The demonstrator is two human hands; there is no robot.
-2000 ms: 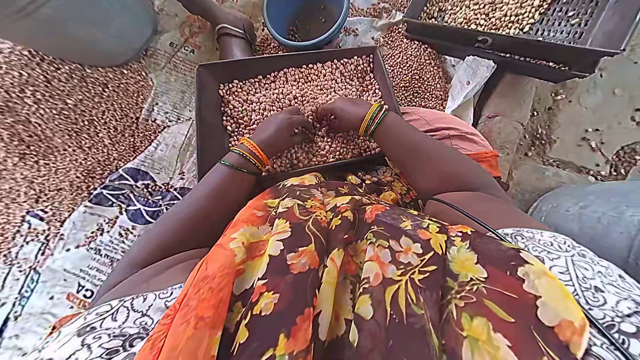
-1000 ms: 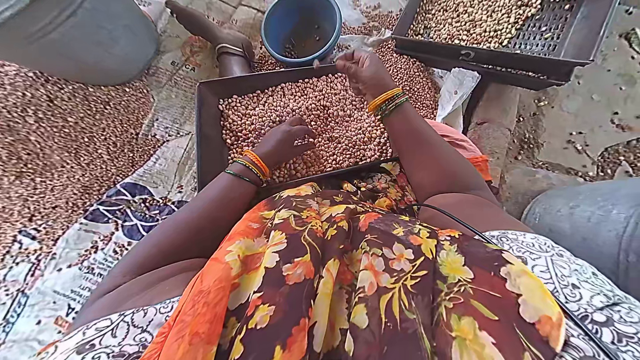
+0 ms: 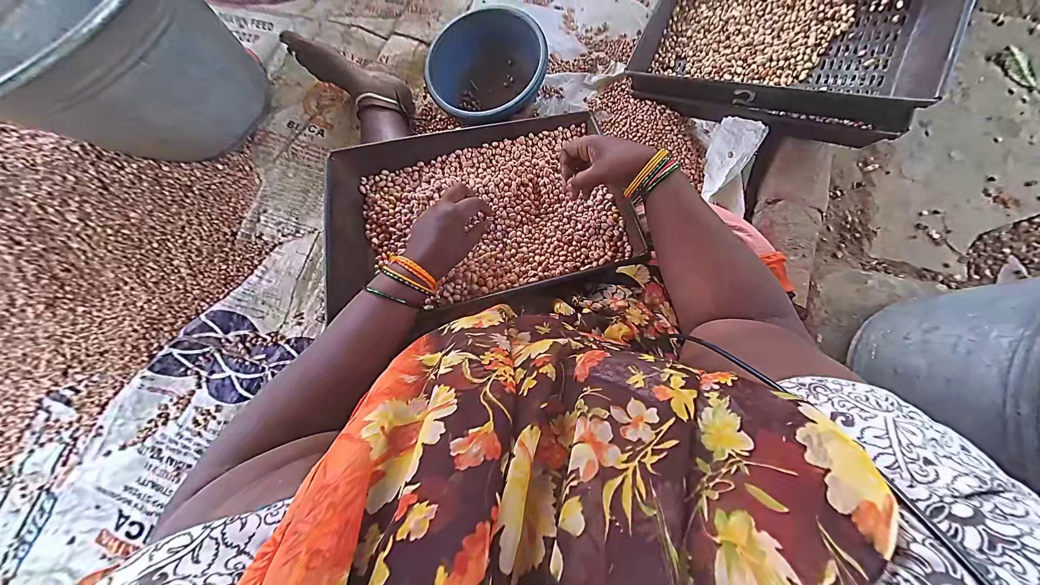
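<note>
A dark rectangular tray (image 3: 345,236) rests at my lap, filled with a layer of small reddish-brown nuts or beans (image 3: 536,211). My left hand (image 3: 445,231) is over the left part of this layer, its fingers bent down at the nuts; whether it holds any is hidden. Above the tray's right side is my right hand (image 3: 597,166), fingers curled, with no item visible in it. Beyond the tray's far edge stands a blue bowl (image 3: 487,65) with a few dark pieces at its bottom.
A large heap of nuts (image 3: 106,276) covers printed sacks (image 3: 187,422) at left, beside a grey metal bucket (image 3: 162,81). A perforated tray (image 3: 918,57) of paler nuts lies at upper right. Another grey container (image 3: 959,366) stands at right. My bare foot (image 3: 341,69) is near the bowl.
My right hand reached toward the blue bowl a second ago and has come back over the tray. My left hand stays over the nuts; two seconds ago both hands were close together there.
</note>
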